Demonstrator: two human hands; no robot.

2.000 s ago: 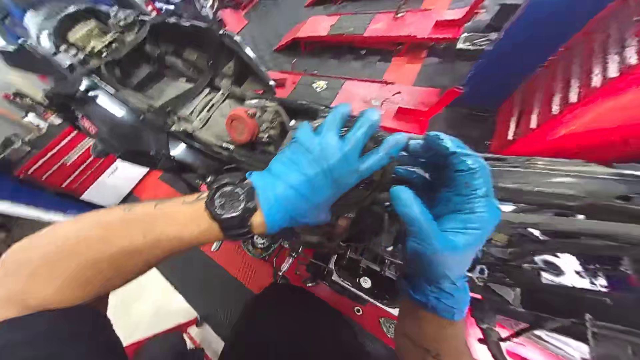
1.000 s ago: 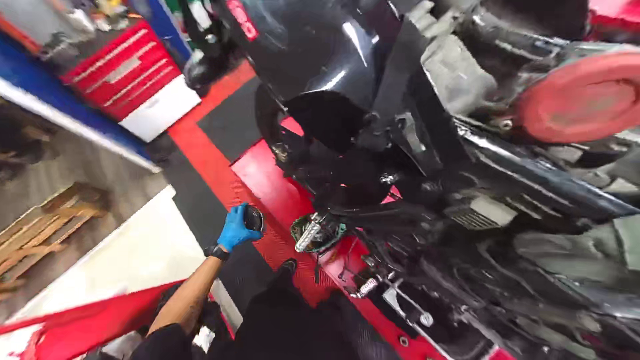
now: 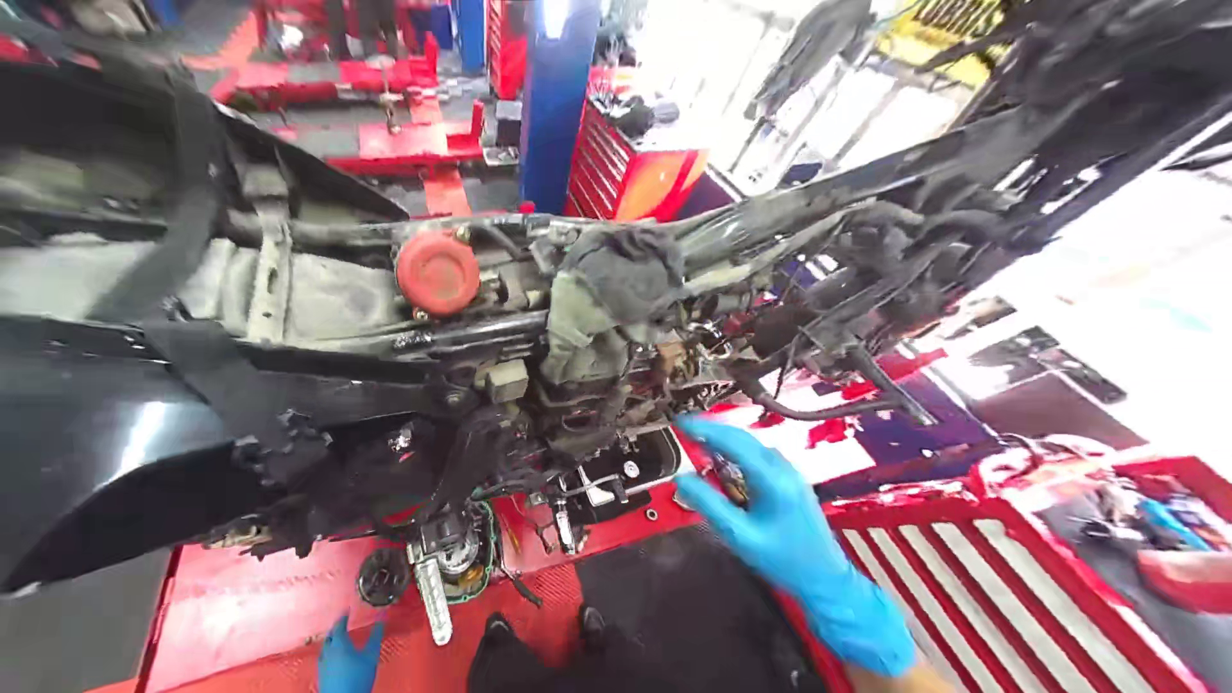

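Observation:
My right hand (image 3: 780, 520), in a blue glove, reaches in from the lower right with thumb and fingers apart, over the near side of a stripped motorcycle frame (image 3: 481, 337). Low in the view, my left hand (image 3: 349, 659), also gloved in blue, is partly cut off by the bottom edge, just below a round black part (image 3: 382, 577) on the red platform. A dark rag (image 3: 616, 289) lies over the middle of the frame, right of a round red cap (image 3: 438, 272). An engine cover with a kick lever (image 3: 452, 558) rests near my left hand.
A black tray (image 3: 626, 472) with metal parts lies on the red platform (image 3: 260, 597) beneath the frame. A red tool cabinet (image 3: 1001, 577) stands at the lower right, a tray of tools beside it. A blue post (image 3: 558, 106) and another red cabinet (image 3: 616, 164) stand behind.
The view has swung widely. One second ago my left hand held a round dark part out to the left; now a round black part lies on the platform beside it. My right hand has come into view.

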